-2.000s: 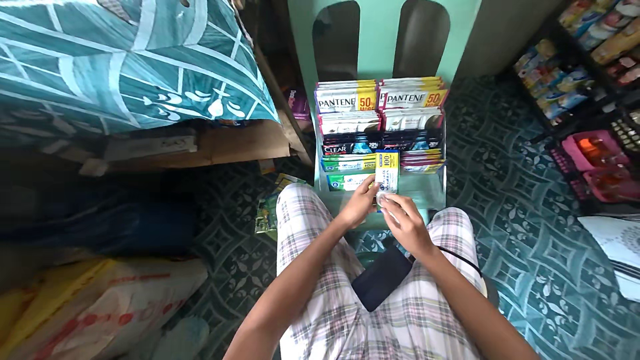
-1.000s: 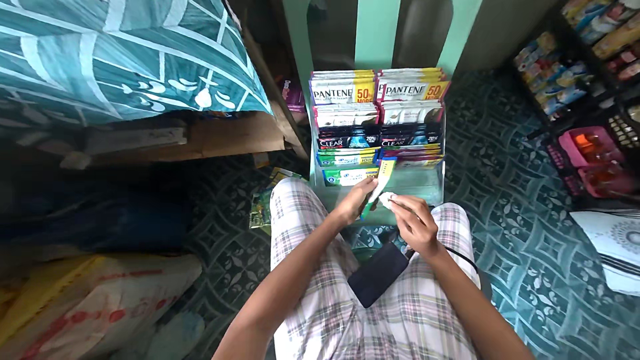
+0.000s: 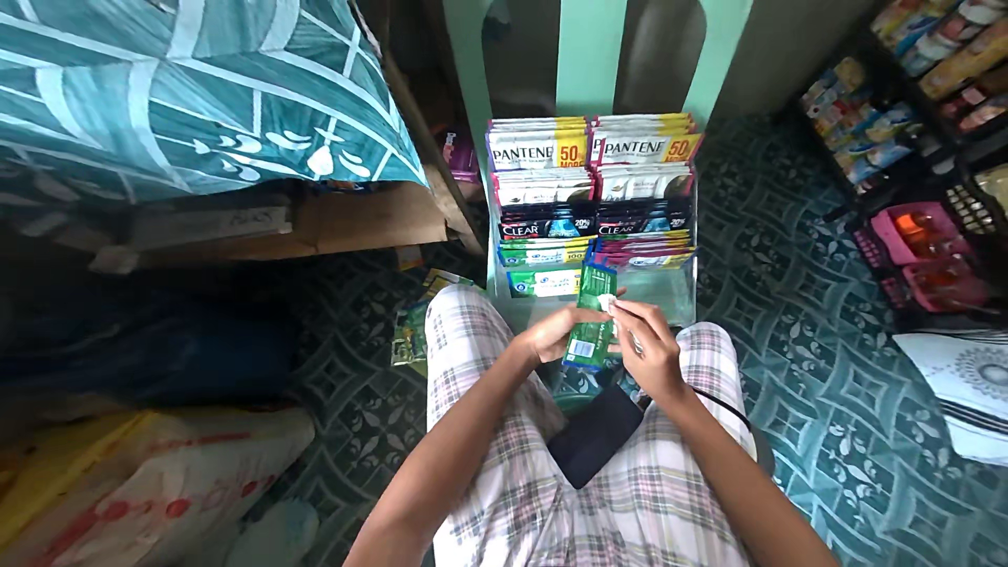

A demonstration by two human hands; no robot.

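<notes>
A green shampoo sachet [image 3: 587, 342], its printed back with a barcode facing up, is held upright in my left hand [image 3: 554, 332]. Against its face my right hand [image 3: 650, 346] pinches a small white piece [image 3: 606, 302], perhaps tissue or cloth. Just beyond stand rows of sachets in a clear plastic organizer [image 3: 512, 315]: Pantene sachets [image 3: 539, 150] at the back, dark Clear sachets [image 3: 547, 224] in the middle, and green-and-white sachets [image 3: 546, 282] at the front left. The organizer rests on a green chair [image 3: 591, 55].
A dark phone-like object [image 3: 596, 437] lies on my lap. Green packets [image 3: 409, 335] are on the floor left of my knee. Left are a cloth-covered table [image 3: 197, 94] and a large sack [image 3: 189, 472]; right are a black rack of goods [image 3: 890, 173] and pink baskets [image 3: 906, 228].
The sachet in my left hand has been turned from its white and yellow front to its green back. My right hand stays close beside it with the white piece.
</notes>
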